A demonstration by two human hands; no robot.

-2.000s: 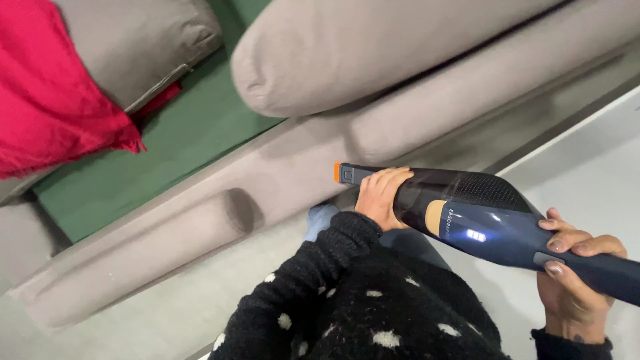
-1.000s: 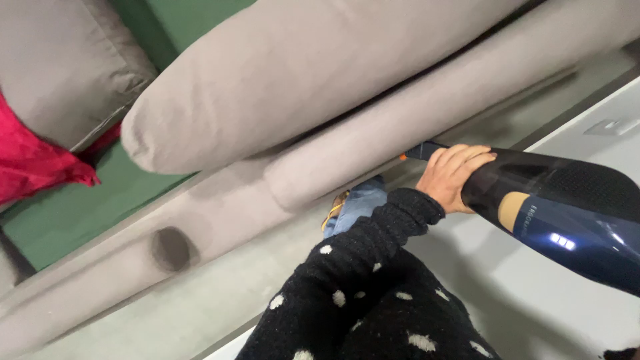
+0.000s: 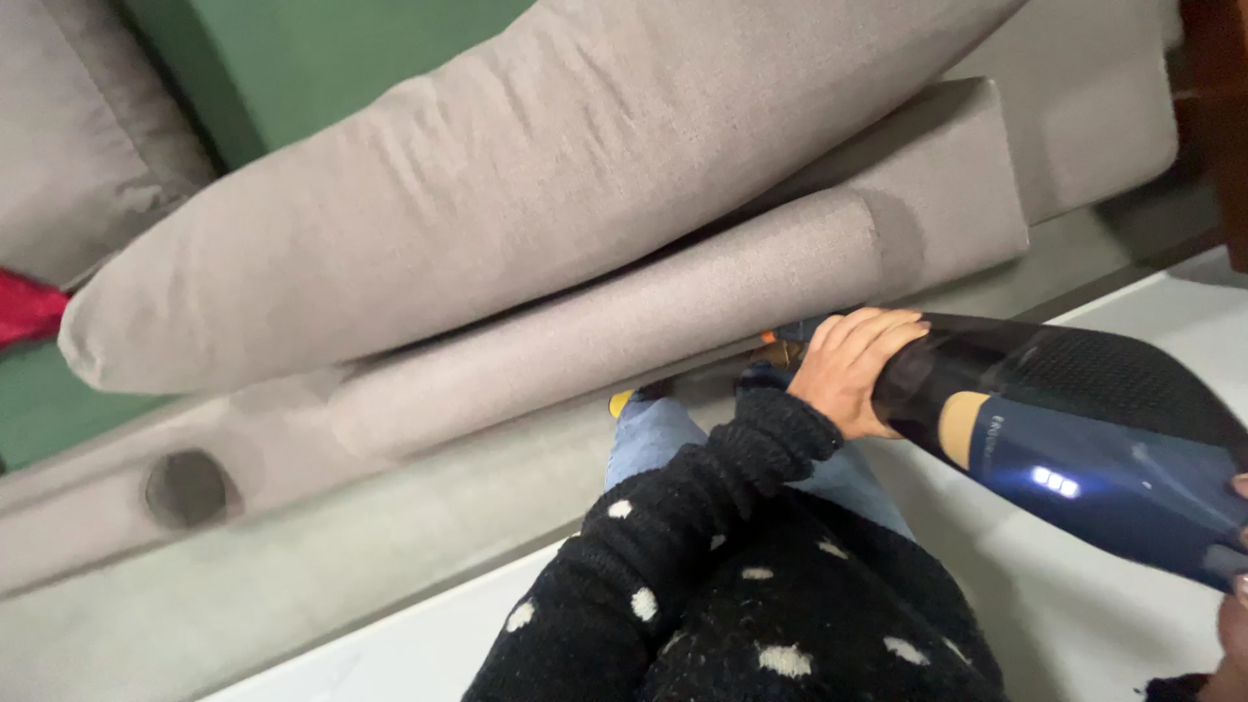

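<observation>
A dark blue and black handheld vacuum cleaner (image 3: pixel 1082 429), its small lights lit, slants across the right side. My left hand (image 3: pixel 858 370) grips its front end, close to the orange-edged nozzle (image 3: pixel 788 331). At the right edge my right hand (image 3: pixel 1236 575), partly cut off by the frame, holds the rear of the body. The nozzle lies beside the lower edge of a grey fabric roll-shaped sofa part (image 3: pixel 624 322); whether it touches the fabric I cannot tell. Above that roll lies a long grey cushion (image 3: pixel 439 214).
Another grey cushion (image 3: pixel 68 127) and a red cloth (image 3: pixel 29 307) are at the left on the green sofa surface (image 3: pixel 322 58). A dark round end (image 3: pixel 185 487) shows at lower left. My jeans-clad legs (image 3: pixel 653 439) stand against the sofa. A brown object (image 3: pixel 1214 117) is at upper right.
The view has shifted rightward along the sofa. The vacuum, still in both hands, has moved along it too; its nozzle was over the grey fabric two seconds ago and is now by the roll's lower edge.
</observation>
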